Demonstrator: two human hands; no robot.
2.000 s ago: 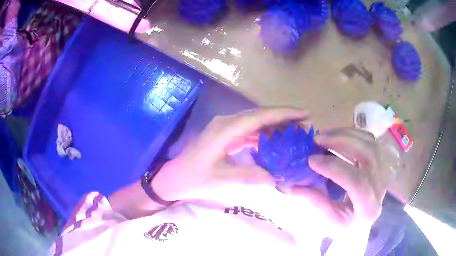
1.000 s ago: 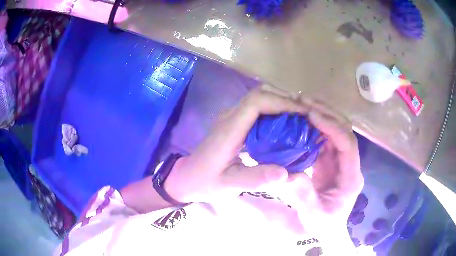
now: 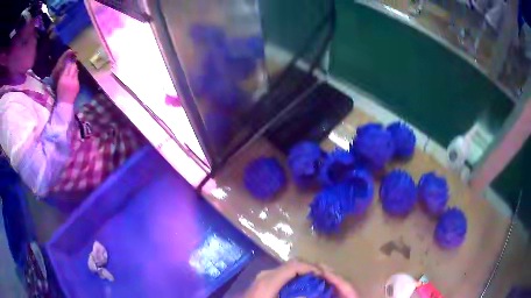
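Observation:
A deep blue spiky hair piece [image 3: 305, 287] is at the bottom edge of the view, partly cut off. My left hand [image 3: 269, 281] curves around its left and far side. My right hand [image 3: 342, 286] is at its right side. Both hands are mostly cut off by the edge, and the underside of the piece is hidden. A white glue bottle [image 3: 400, 286] lies on the bench to the right, touching or close to a red packet [image 3: 429, 290]; both are near the bottom edge.
Several blue hair pieces [image 3: 397, 192] stand grouped on the brown bench [image 3: 372, 265]. Behind are a glowing glass cabinet [image 3: 183, 87], a dark flat block [image 3: 317, 113] and a spare white bottle [image 3: 459, 152]. A blue tray [image 3: 145, 256] holds a pale scrap [image 3: 99, 259]. A person in a checked apron [image 3: 102, 145] sits left.
The view has swung up and away from my lap, so my hands and the held piece now sit at the bottom edge. The cabinet, co-worker and grouped pieces have come into view.

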